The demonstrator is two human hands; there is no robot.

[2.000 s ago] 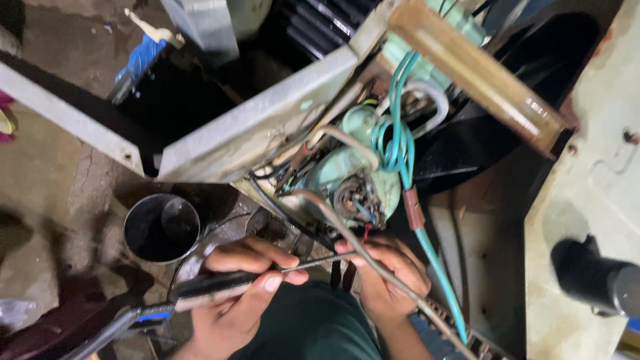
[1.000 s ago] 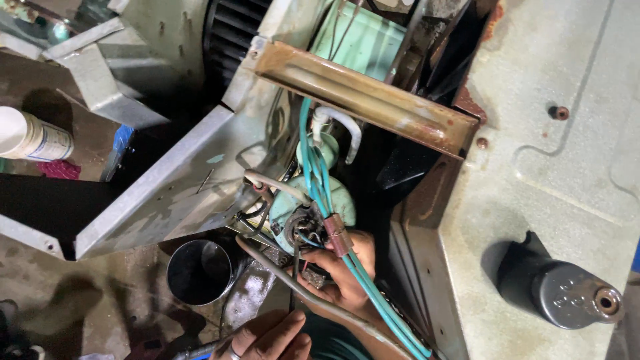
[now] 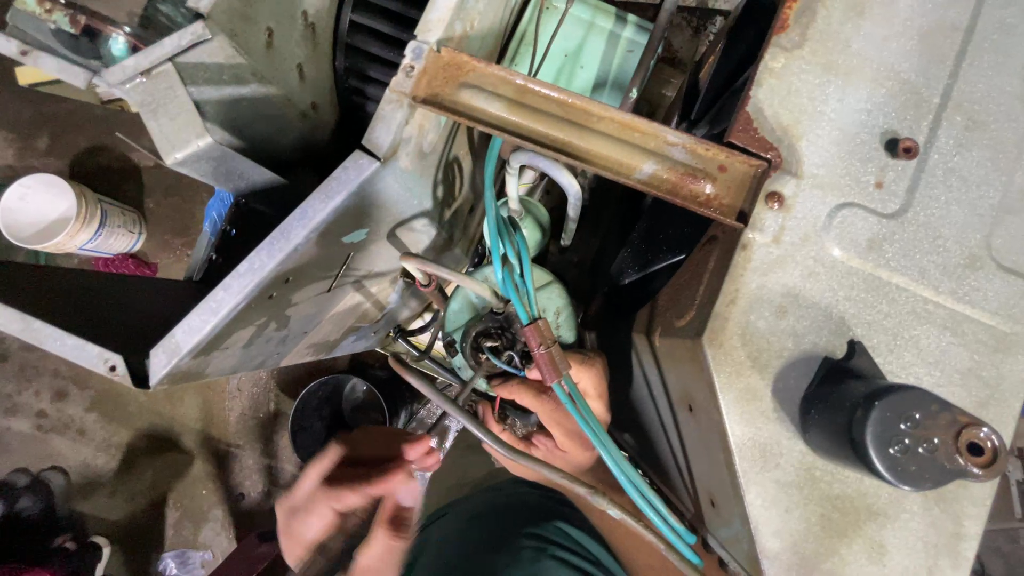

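My right hand (image 3: 560, 408) is at the wire terminals (image 3: 496, 344) of a green-painted compressor (image 3: 556, 300), its fingers closed around wires; one short red wire (image 3: 497, 406) shows between them. To the left and below, my left hand (image 3: 360, 496) is blurred, its fingers bent near a thin dark cable (image 3: 464, 392); whether it holds anything cannot be told. A bare metal pipe (image 3: 512, 456) runs between the hands. Teal tubes (image 3: 596, 440), bound by a brown sleeve (image 3: 546, 352), pass over the right hand and the compressor.
A rusty metal crossbar (image 3: 592, 132) spans above the compressor. Bent sheet-metal panels (image 3: 280, 272) stand at left. A black cover (image 3: 904, 432) lies on the large metal panel (image 3: 880, 280) at right. A black container (image 3: 336, 416) and a white plastic tub (image 3: 48, 212) are at left.
My right hand has moved up to the compressor's terminals. My left hand, near it two seconds ago with a dark cable-like thing, is now apart from it. The view has shifted.
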